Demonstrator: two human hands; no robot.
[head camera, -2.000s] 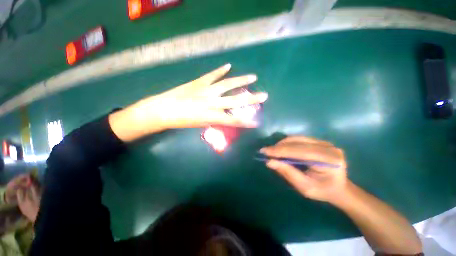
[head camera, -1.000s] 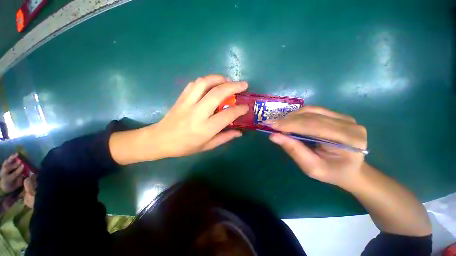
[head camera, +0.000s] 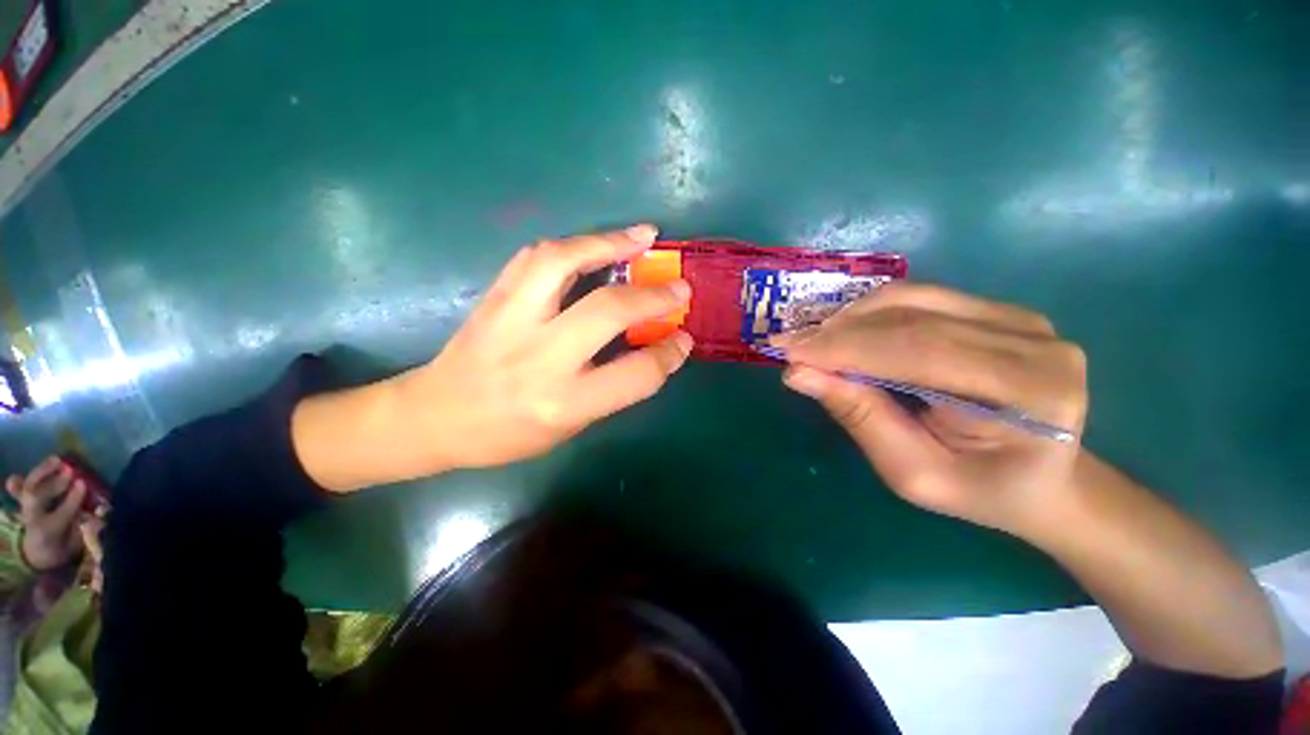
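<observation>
A red housing (head camera: 718, 302) lies flat on the green bench top, its long side across the view. A blue and silver circuit board (head camera: 805, 299) fills its right part, and an orange end piece (head camera: 658, 270) is at its left end. My left hand (head camera: 553, 338) holds the housing's left end, fingertips on the orange piece and the edges. My right hand (head camera: 948, 395) holds a slim purple-blue pen-like tool (head camera: 977, 408) with its tip at the board's lower left edge. The fingers hide the tip and the housing's lower right corner.
A pale rail (head camera: 108, 89) curves across the upper left, with part of another red unit (head camera: 26, 55) beyond it. At the lower left, another person's hands (head camera: 55, 510) hold a red piece. A white surface (head camera: 991, 668) lies beyond the bench edge at the lower right.
The view has shifted; the smartphone is out of view. My left hand went from spread over the housing to holding its end. My right hand brought the tool onto the board's edge.
</observation>
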